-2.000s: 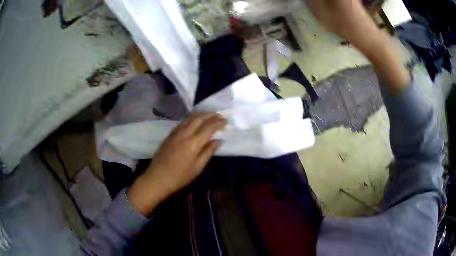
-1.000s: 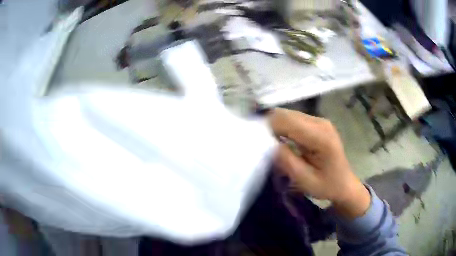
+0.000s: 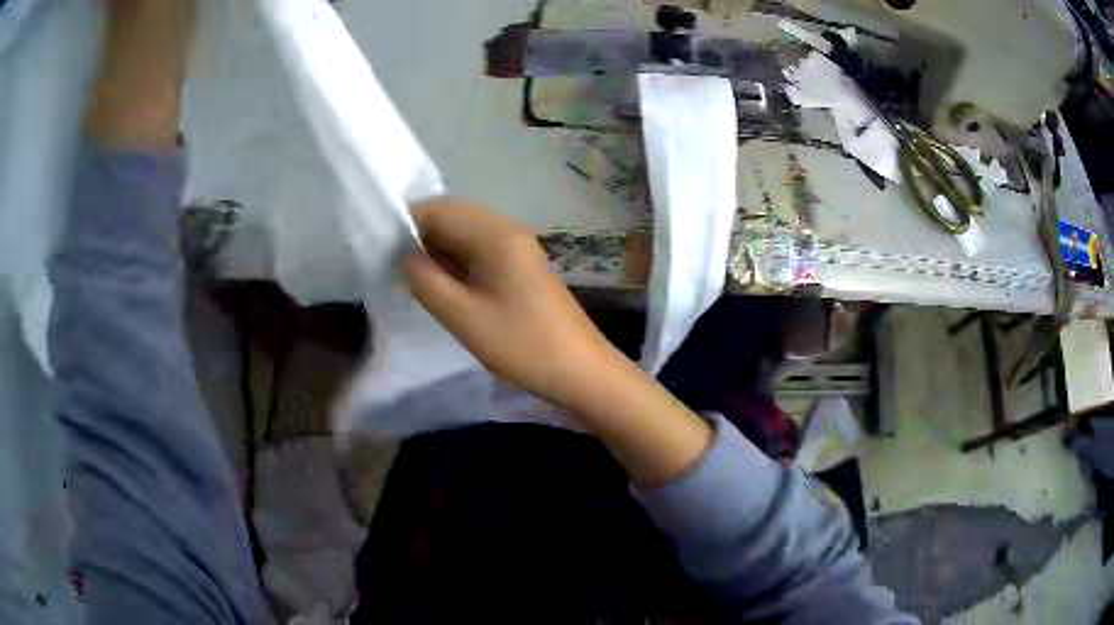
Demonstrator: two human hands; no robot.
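My right hand [image 3: 489,293] pinches the edge of a white cloth panel [image 3: 348,134] left of centre, over the table's front edge. The cloth runs from the upper left down past my hand toward the lap. My left hand [image 3: 144,61] is at the top left, cut off by the picture's edge; its fingers are out of sight. A white fabric strip [image 3: 690,183] hangs from the needle area of the sewing machine [image 3: 672,46] over the table's front edge.
Brass-handled scissors [image 3: 938,181] lie on the table's right part with white offcuts [image 3: 855,122] beside them. A blue, yellow and red small box [image 3: 1080,244] is at the right table end. The chipped, ruler-marked table edge [image 3: 904,278] crosses the view. A grey patch [image 3: 977,549] shows on the floor.
The view has shifted. The white panel that filled the left and centre is now narrower and farther left with my right hand. My left arm has come into view, and the strip at the machine shows fully.
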